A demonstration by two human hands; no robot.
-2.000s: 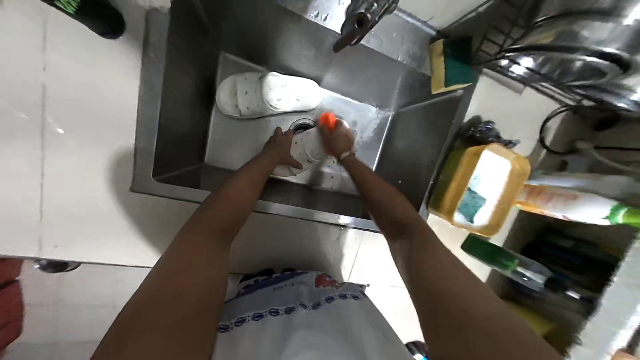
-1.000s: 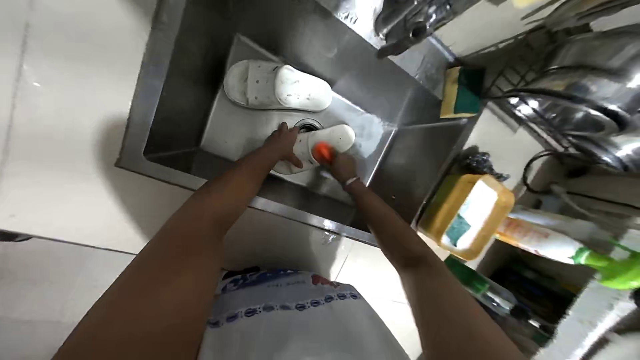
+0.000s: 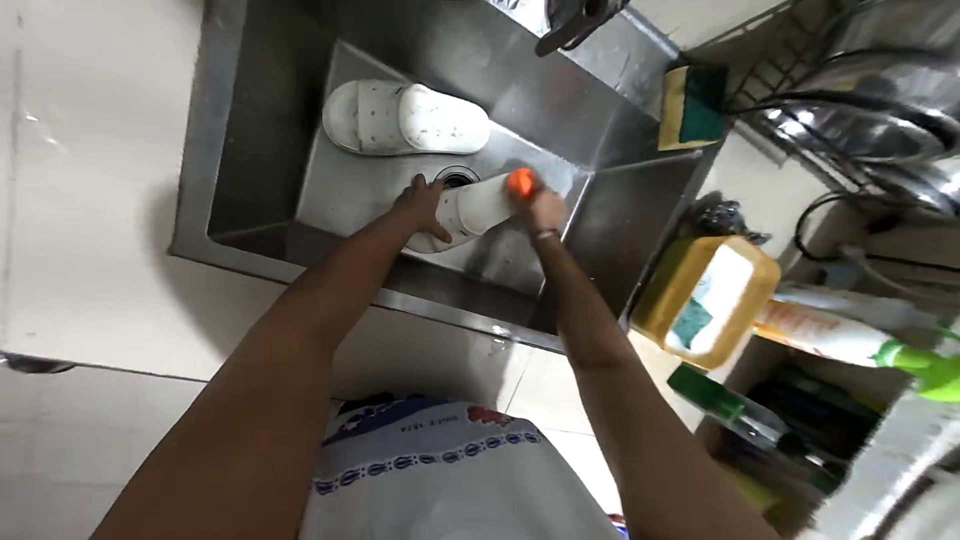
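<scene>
Two white slide sandals are in the steel sink (image 3: pixel 255 127). One sandal (image 3: pixel 446 120) lies by itself near the far wall, speckled with dark spots. The nearer sandal (image 3: pixel 484 204) is beside the drain (image 3: pixel 456 178), gripped at its strap end by my left hand (image 3: pixel 426 208). My right hand (image 3: pixel 541 208) holds an orange object (image 3: pixel 520 182), probably a scrubbing brush, against the toe or heel end of that sandal's footbed. The orange object's underside is hidden.
A dark faucet (image 3: pixel 577 22) reaches over the far rim. A yellow and green sponge (image 3: pixel 691 107) rests at the right corner. Right of the sink stand a yellow tub (image 3: pixel 761 300), a spray bottle (image 3: pixel 832 330), a green-capped bottle (image 3: pixel 705 391) and steel cookware (image 3: pixel 885 97).
My right hand and the orange object have moved along the nearer sandal to its right end. My left hand still holds the strap end. The far sandal stays in place.
</scene>
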